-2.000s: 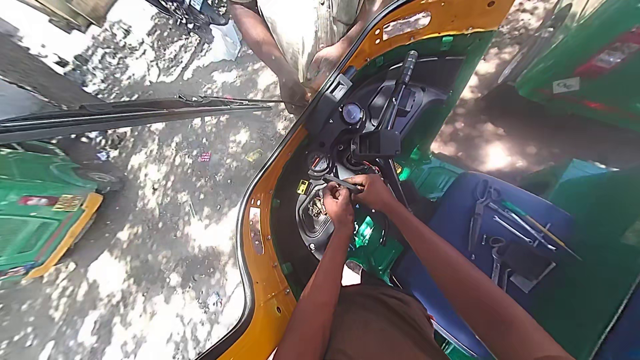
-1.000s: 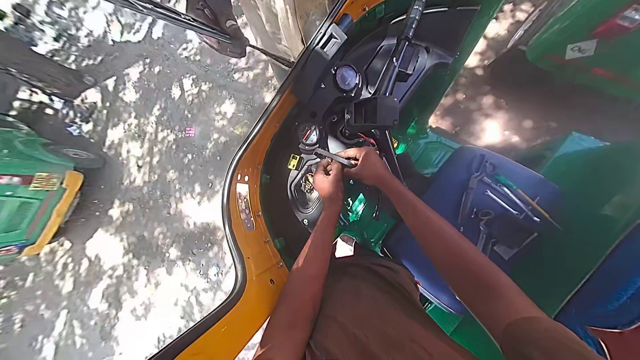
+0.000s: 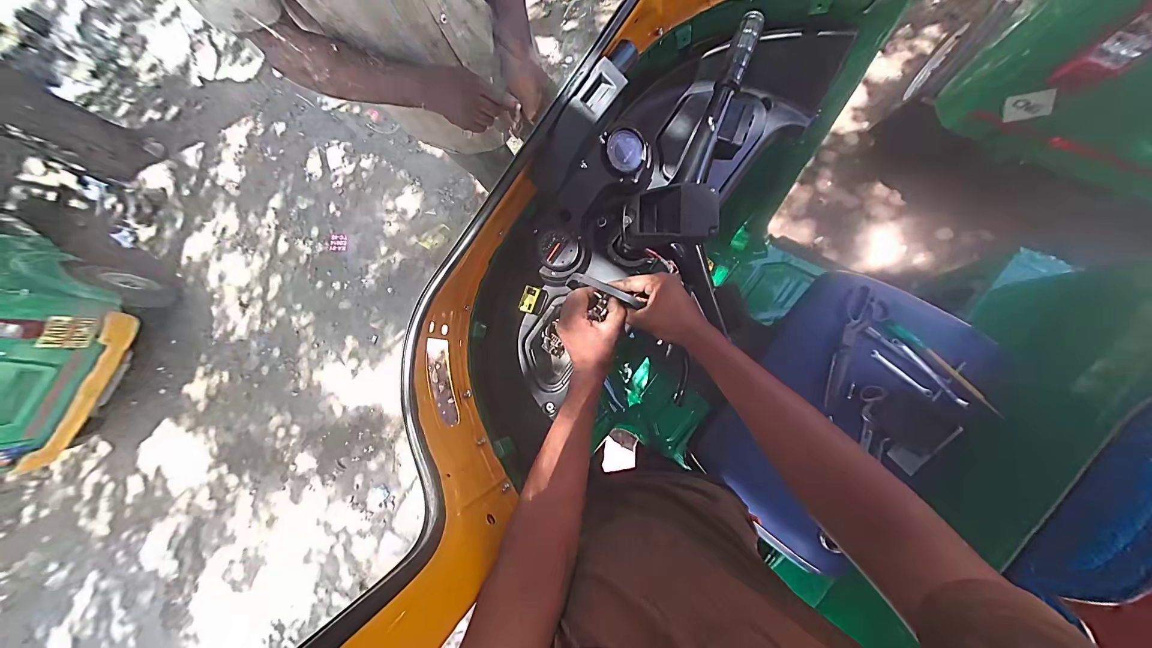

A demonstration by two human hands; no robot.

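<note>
Inside the yellow-and-green cab of an auto rickshaw, both my hands meet over the dashboard (image 3: 540,382). My right hand (image 3: 664,308) grips a narrow dark strip-like part (image 3: 610,291), whose free end points left toward a round gauge (image 3: 560,252). Just below it, my left hand (image 3: 589,328) pinches a small part that my fingers largely hide. An opening with wiring and small metal parts lies beside my left fingers. A second round dial (image 3: 625,151) and the handlebar (image 3: 720,108) are farther up.
On the blue seat (image 3: 774,405) at the right lie scissors (image 3: 859,315), spanners (image 3: 903,373) and other tools. Another person's hands (image 3: 477,103) are outside, beyond the yellow frame (image 3: 450,378). Green vehicles stand at the far left (image 3: 45,360) and upper right (image 3: 1035,108).
My hands stay together at the dashboard, the dark strip still in my right hand. The view has shifted, and the other person's hands show again outside the frame.
</note>
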